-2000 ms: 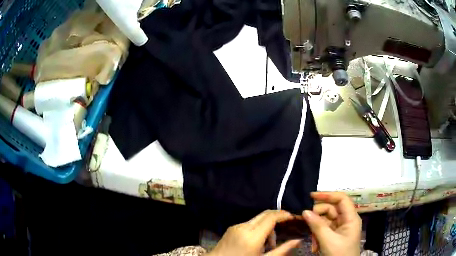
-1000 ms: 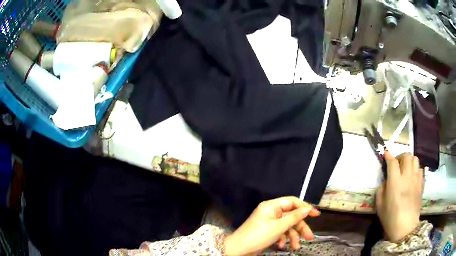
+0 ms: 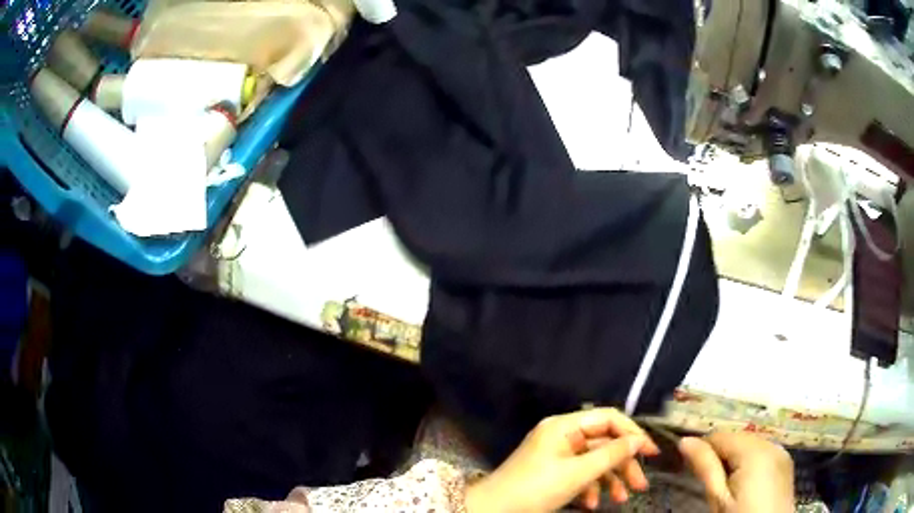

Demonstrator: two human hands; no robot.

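Note:
The black garment piece lies over the table and hangs over its front edge. A narrow white stay tape runs along its right edge from the presser foot down to the front edge. My left hand pinches the cloth edge at the tape's lower end. My right hand, partly cut off by the bottom edge, is closed around the thread snips. Their dark, blurred blades point left to my left fingertips. The handle is hidden in my hand.
A blue plastic basket with thread cones and beige fabric stands left. The sewing machine head is at the upper right. Loose white tape and a dark red flat object with a cord lie right.
My right hand has let go of the cloth, picked up the snips right of the needle and brought them back beside my left hand. The whole view has shifted, with the machine now further right.

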